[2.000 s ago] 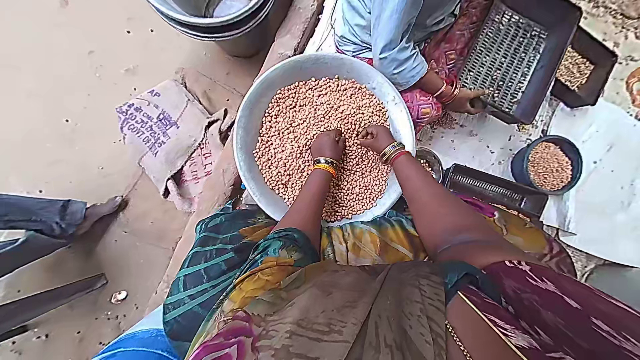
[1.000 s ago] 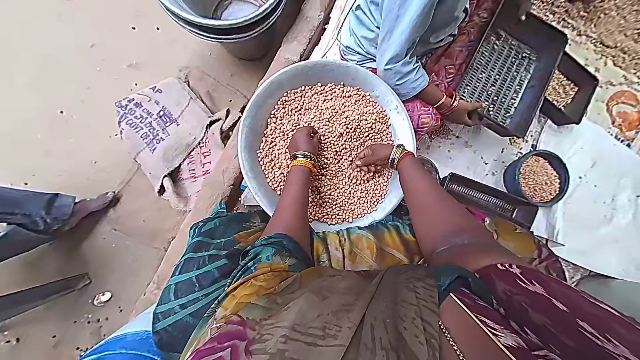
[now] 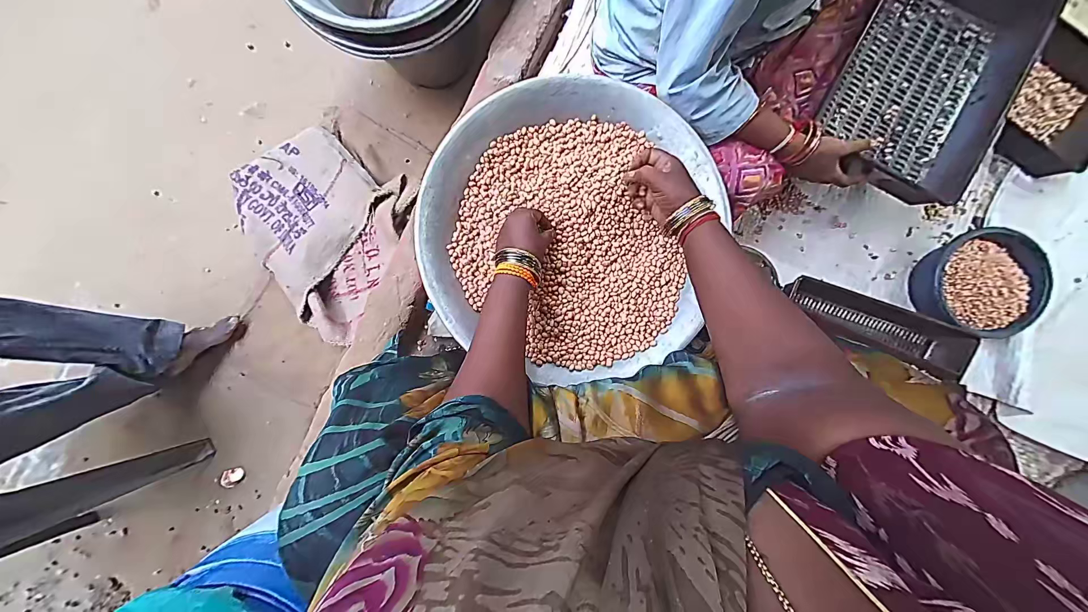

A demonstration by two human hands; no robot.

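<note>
A wide round metal basin (image 3: pixel 436 246) rests at my lap, filled with small pinkish-brown nuts or beans (image 3: pixel 595 289) that look like shelled peanuts. My left hand (image 3: pixel 524 234), with gold and yellow bangles at the wrist, is at the left-middle of the heap, fingers curled down against it. My right hand (image 3: pixel 660 183), with gold and red bangles, is curled over the heap's upper right, near the basin's rim. Whether either hand has nuts in its fingers cannot be told.
At upper right a co-worker's hand (image 3: pixel 837 161) touches a dark slotted tray (image 3: pixel 914 93). A dark bucket of nuts (image 3: pixel 922 280) and another slotted tray (image 3: pixel 875 327) lie right. Printed sacks (image 3: pixel 297 221), stacked metal tubs (image 3: pixel 442 59) and another person's foot (image 3: pixel 208 336) are left.
My right hand has moved up and to the right over the heap. My left hand has shifted from the upper part of the heap toward its middle. The hands are farther apart than two seconds ago.
</note>
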